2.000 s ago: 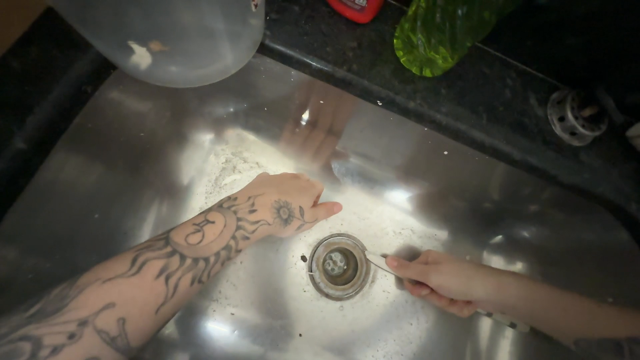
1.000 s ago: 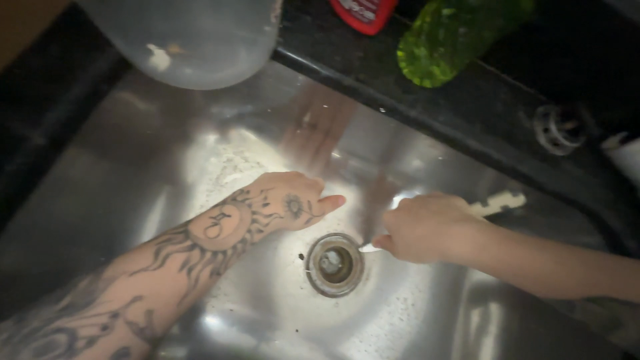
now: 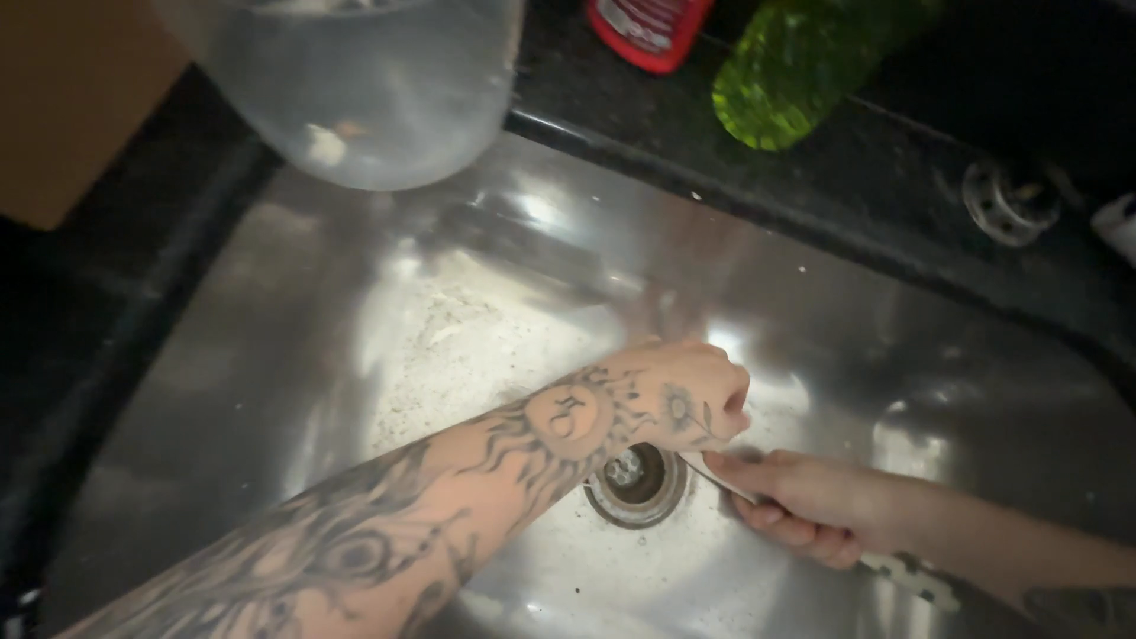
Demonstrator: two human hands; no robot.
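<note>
My left hand (image 3: 697, 390), its forearm tattooed, is curled over the sink just above and right of the round metal drain (image 3: 632, 515). Its fingers point away from the camera, so whether they hold anything is hidden. My right hand (image 3: 794, 506) grips a thin tool (image 3: 914, 577) with a pale, notched handle end. The narrow front part of that tool reaches to the drain's right rim, close beneath my left hand. Part of the drain opening shows below the left wrist. Dark specks lie on the stainless steel sink basin (image 3: 461, 346).
A translucent plastic container (image 3: 399, 106) overhangs the sink at the upper left. On the dark counter (image 3: 568, 89) behind stand a red bottle (image 3: 652, 27) and a green bottle (image 3: 781, 80). A perforated metal sink strainer (image 3: 1007, 204) lies farther right.
My left hand has moved right, closer to my right hand and over the drain's upper edge. Between the earlier frames and now, the tool in my right hand has changed its angle at the drain rim.
</note>
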